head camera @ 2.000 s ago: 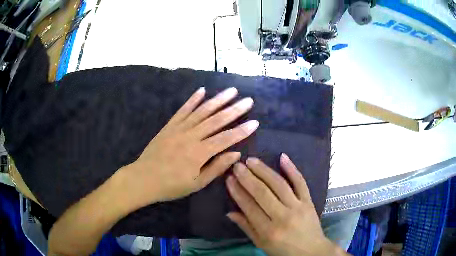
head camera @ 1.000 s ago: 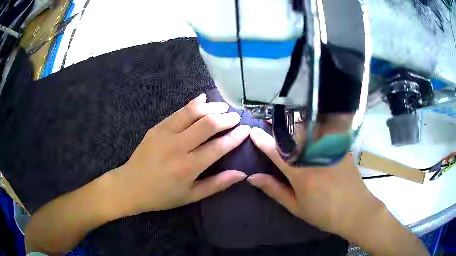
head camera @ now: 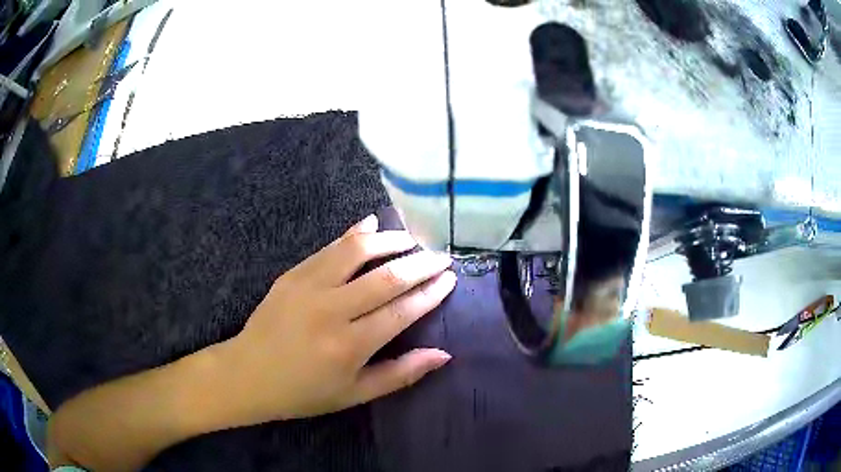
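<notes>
The large dark garment panel (head camera: pixel 212 194) lies on the white machine table, its right part under the head of the industrial sewing machine (head camera: pixel 406 120). A smoother dark patch (head camera: pixel 498 406) lies on the panel below the machine head. My left hand (head camera: pixel 341 323) rests flat on the cloth, palm down, fingers slightly apart, fingertips at the front left of the needle area. The presser foot and needle area (head camera: pixel 475 263) is mostly hidden by the machine head and fingertips. My right hand is not in view.
A tan wooden strip (head camera: pixel 708 332) and small multicoloured snips (head camera: pixel 807 323) lie on the machine bed at right. A blue crate (head camera: pixel 779 452) shows below the table's curved front edge (head camera: pixel 747 442). Dark clutter stands at the upper left.
My right hand has left the cloth and the picture. My left hand stays on the panel near the needle area. The machine head fills more of the view than two seconds ago.
</notes>
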